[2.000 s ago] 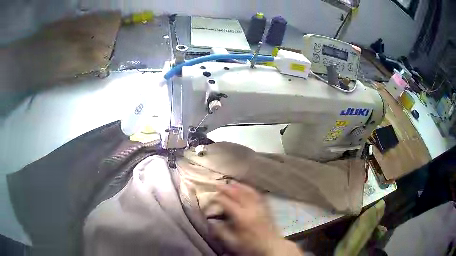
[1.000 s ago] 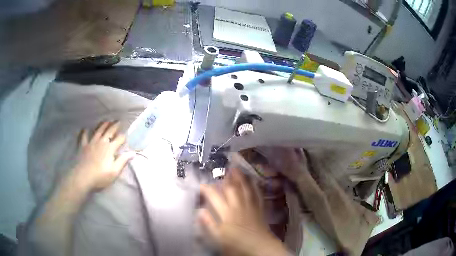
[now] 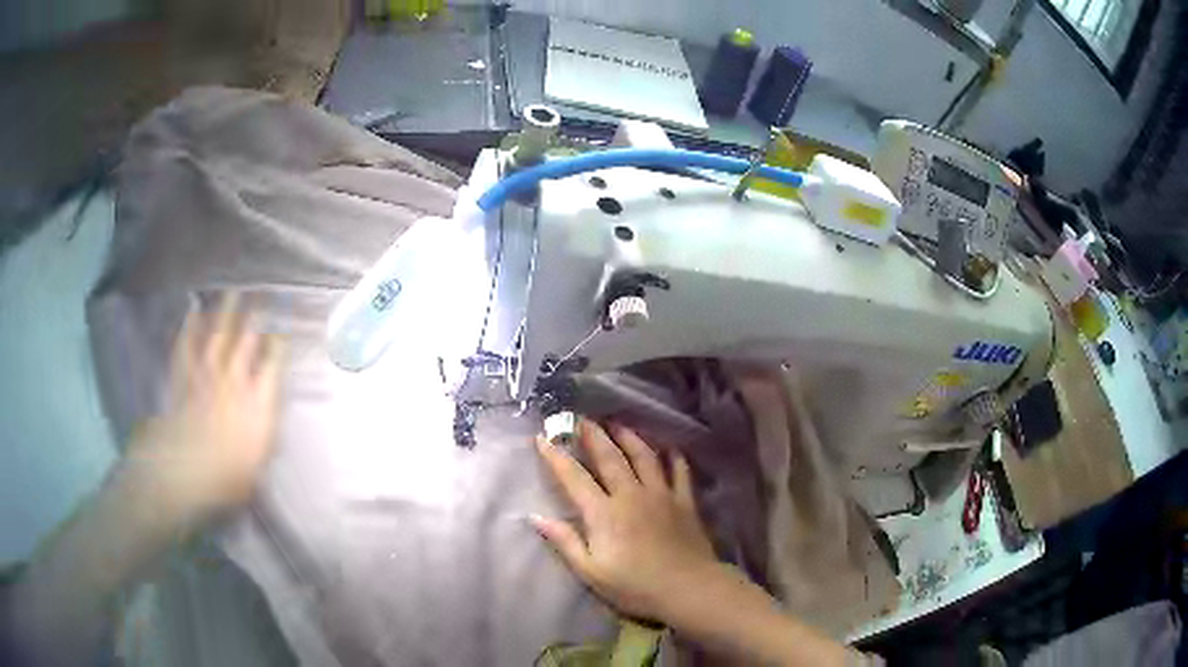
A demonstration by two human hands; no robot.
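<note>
The mauve-grey main garment body (image 3: 378, 521) is spread under and left of the needle area, covering most of the table. The presser foot (image 3: 465, 424) is over the cloth. My left hand (image 3: 215, 404) is blurred, fingers apart, over the cloth at the left. My right hand (image 3: 632, 515) lies flat with fingers spread on the cloth just right of the presser foot. Dark brown cloth (image 3: 717, 443) and beige cloth (image 3: 827, 534) are bunched under the machine arm. A small olive-green part (image 3: 636, 645) shows at the bottom edge.
The sewing machine head (image 3: 782, 280) has a glowing white lamp (image 3: 391, 300) at its left and a blue tube (image 3: 638, 159) on top. The control panel (image 3: 945, 189) is at back right. A notebook (image 3: 625, 76) and thread cones (image 3: 778, 84) stand behind. Red-handled snips (image 3: 973, 502) lie right.
The mauve-grey cloth now spreads farther back at the left, covering the dark piece there. My left hand has moved slightly left. My right hand has settled flat beside the foot.
</note>
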